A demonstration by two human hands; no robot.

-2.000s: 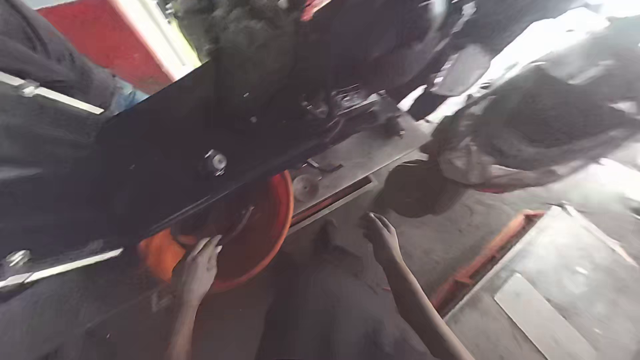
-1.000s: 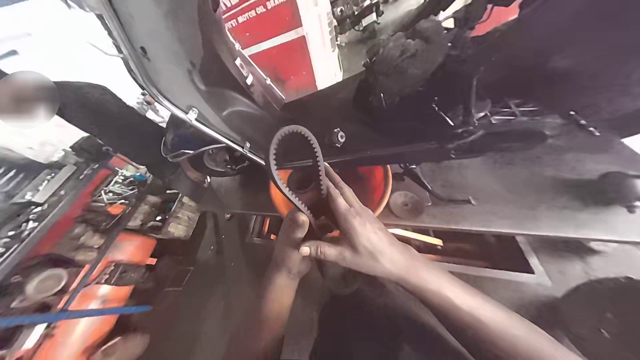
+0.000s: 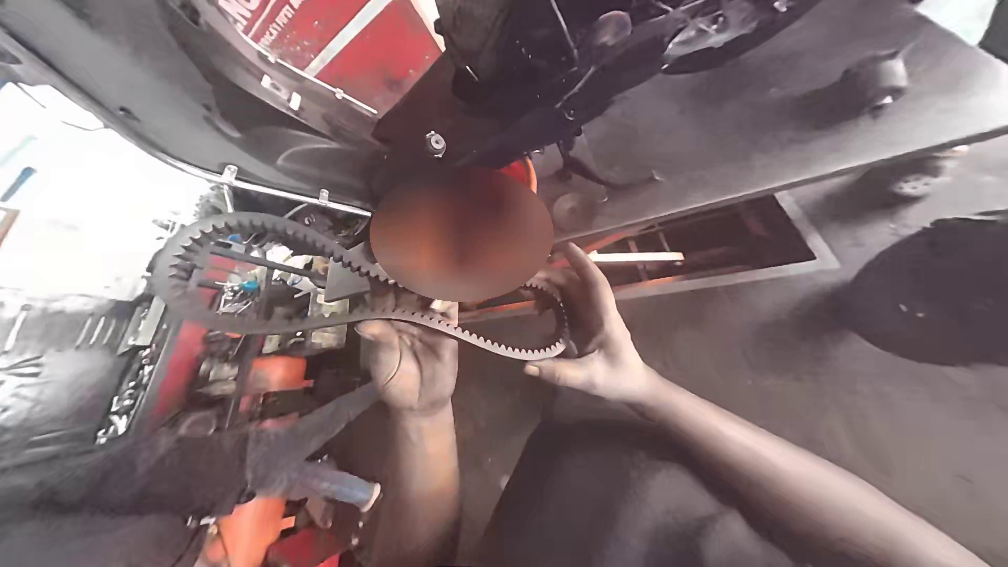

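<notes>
A black toothed rubber belt is stretched sideways into a long loop, its teeth facing inward. My left hand supports the middle of the loop with its palm up, the thumb by the lower run. The right end lies in the curve of my right hand, between thumb and fingers. The wide left end of the loop hangs free. A blurred oval covers part of the upper run and some fingertips. Behind it, the rim of an orange basin shows.
Dark vehicle underparts hang overhead, with a bolt on a panel. A framed floor opening lies at right, a dark round object beyond it. Tools and orange equipment stand at left, near another person's sleeve.
The belt, upright in both hands a second ago, now lies sideways with its free end to the left. My hands have moved apart. Two seconds ago no belt was visible in them.
</notes>
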